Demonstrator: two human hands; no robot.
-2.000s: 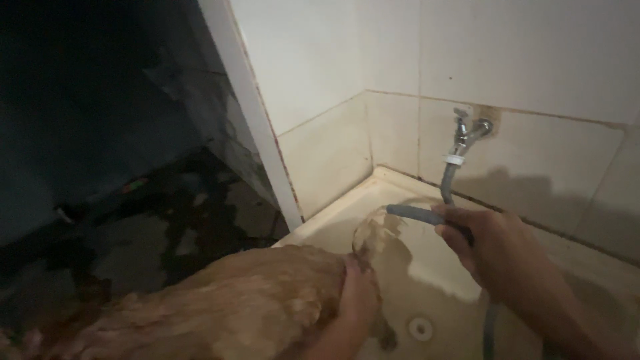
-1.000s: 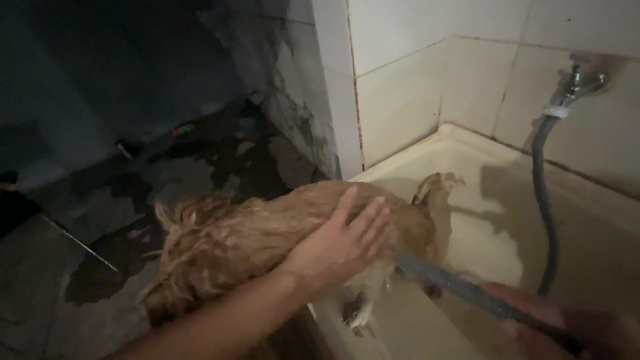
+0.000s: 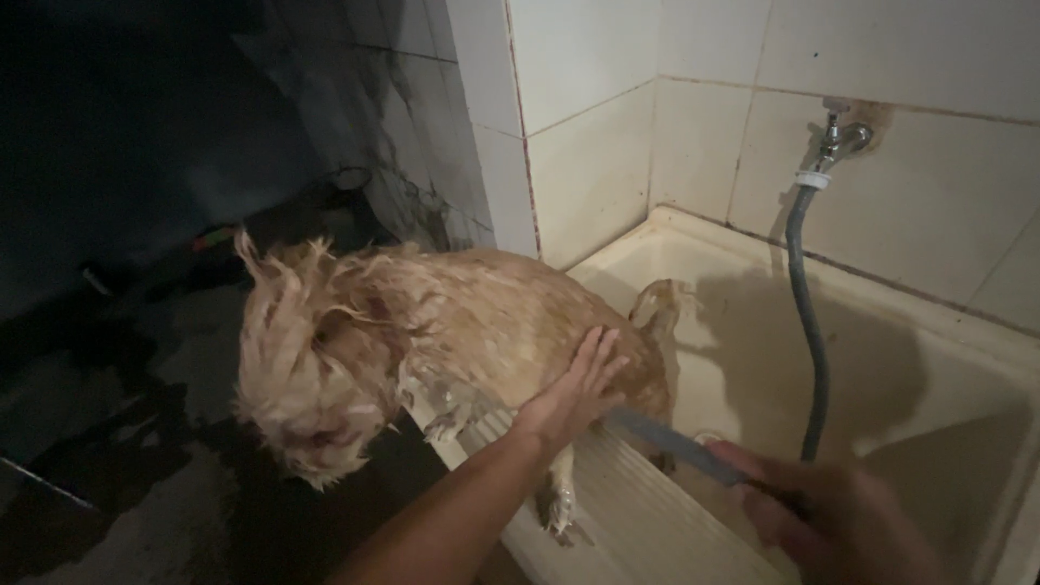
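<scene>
A wet, light-brown long-haired dog stands across the ribbed rim of a cream tub, its head over the floor side at the left and its rear and tail over the basin. Flat on its flank lies my left hand, fingers apart. My right hand, blurred, grips a grey rubber hose, whose end is beside the dog's belly and my left hand. One front paw hangs over the rim and another foot rests on it. Whether water flows from the hose cannot be told.
A metal tap on the tiled wall has the hose fixed to it with a white collar. The tub's basin fills the right side. A wall corner stands behind the dog. Dark wet floor spreads at the left.
My left hand has moved from near the dog's tail onto its flank. The hose end in my right hand has gone from beside the tail to the dog's belly. The dog's head has come into view.
</scene>
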